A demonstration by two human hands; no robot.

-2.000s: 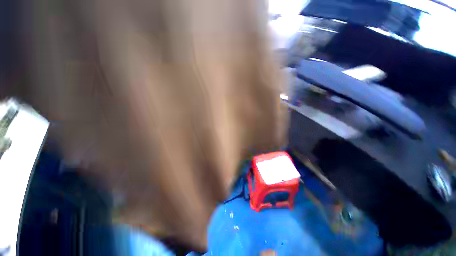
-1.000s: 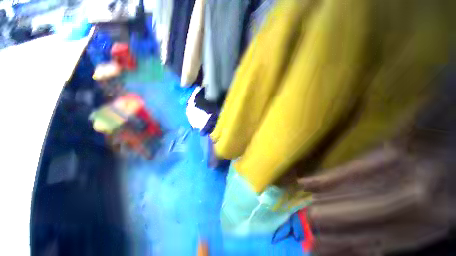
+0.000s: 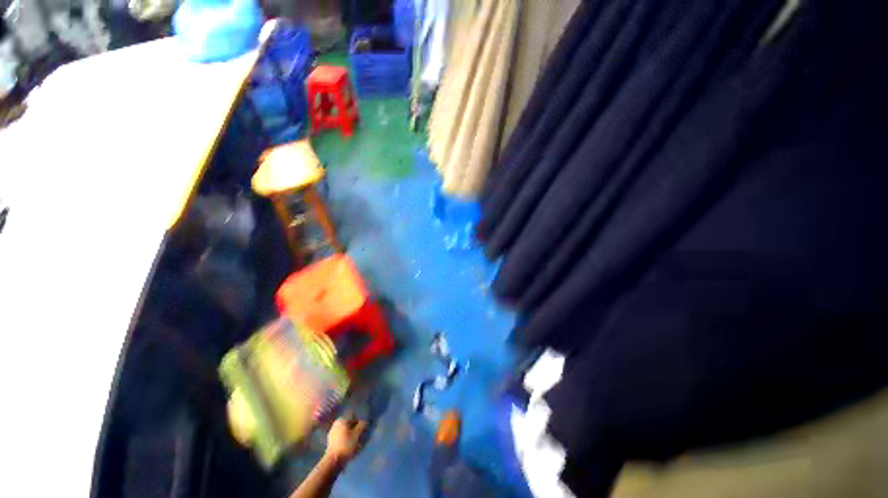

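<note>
One bare hand, apparently my left hand [image 3: 346, 440], is small and blurred at the bottom edge, left of centre. Its fingers look curled, but I cannot tell whether it holds anything. My right hand is not in view. Long dark navy or black garments [image 3: 672, 195] hang close on the right side. A blurred yellow-green striped cloth or cushion [image 3: 282, 384] lies just beyond my left hand, beside a red stool [image 3: 326, 297].
A long white table [image 3: 97, 195] runs along the left, with a blue bag [image 3: 216, 29] at its far end. A wooden-coloured stool [image 3: 289, 167], another red stool [image 3: 332, 97] and a blue crate [image 3: 380, 68] stand farther off. Beige garments [image 3: 472, 97] hang beyond the dark ones.
The view has swung along the aisle. The brown and mustard garments that filled it earlier have given way to dark ones. A hand now shows at the bottom; the stools look nearer and clearer.
</note>
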